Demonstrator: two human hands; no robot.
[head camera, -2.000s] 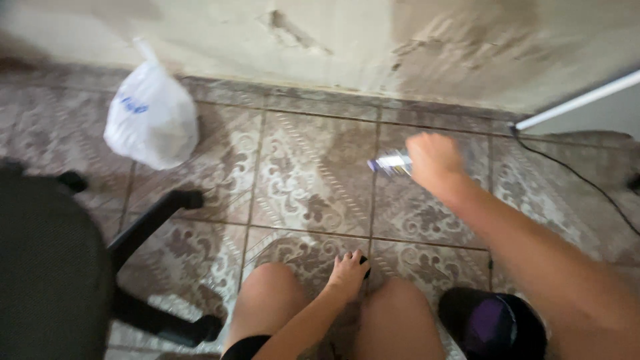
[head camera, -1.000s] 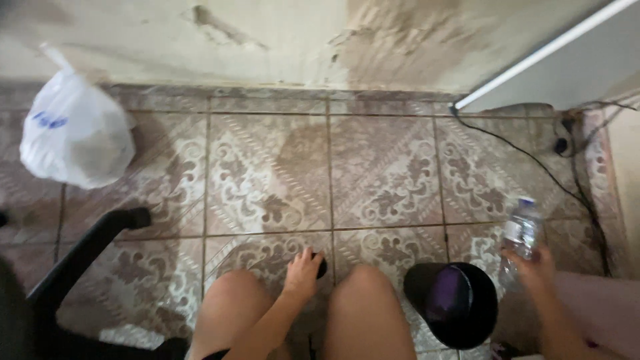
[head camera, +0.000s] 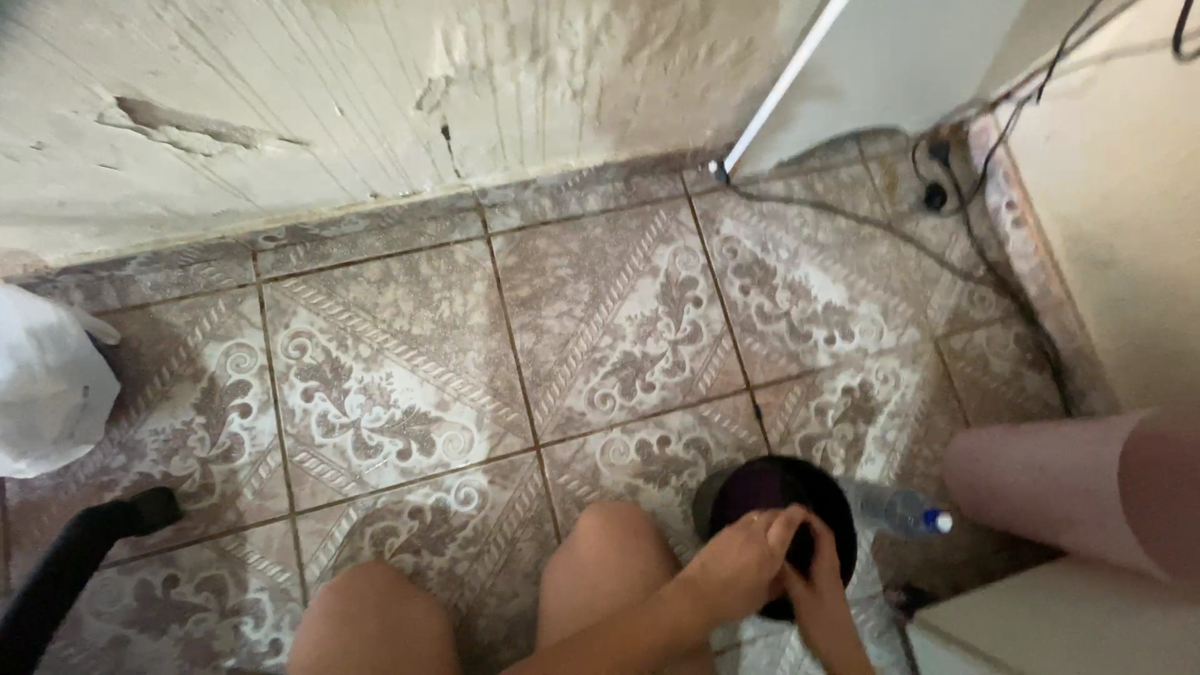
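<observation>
My left hand (head camera: 745, 562) and my right hand (head camera: 817, 562) meet, fingertips close together, over a round black bin (head camera: 839, 511) that stands on the tiled floor. A dark purple thing (head camera: 750, 492) shows at the bin, partly behind my left hand. The fingers hide whatever may be between them, and I cannot tell whether they grip anything. A clear plastic bottle (head camera: 895, 509) with a blue cap is just right of the bin, touched by neither hand.
A white plastic bag (head camera: 47, 384) sits at the left edge, above a black chair leg (head camera: 94, 539). Black cables (head camera: 994, 272) run along the floor at the right. A pink cylinder (head camera: 1041, 478) and a pale surface (head camera: 1050, 619) are at the lower right. My knees are below.
My right hand has let go of the bottle, which it held one second ago, and has come to the bin. My left hand has moved from between my knees to the bin. The view has shifted right.
</observation>
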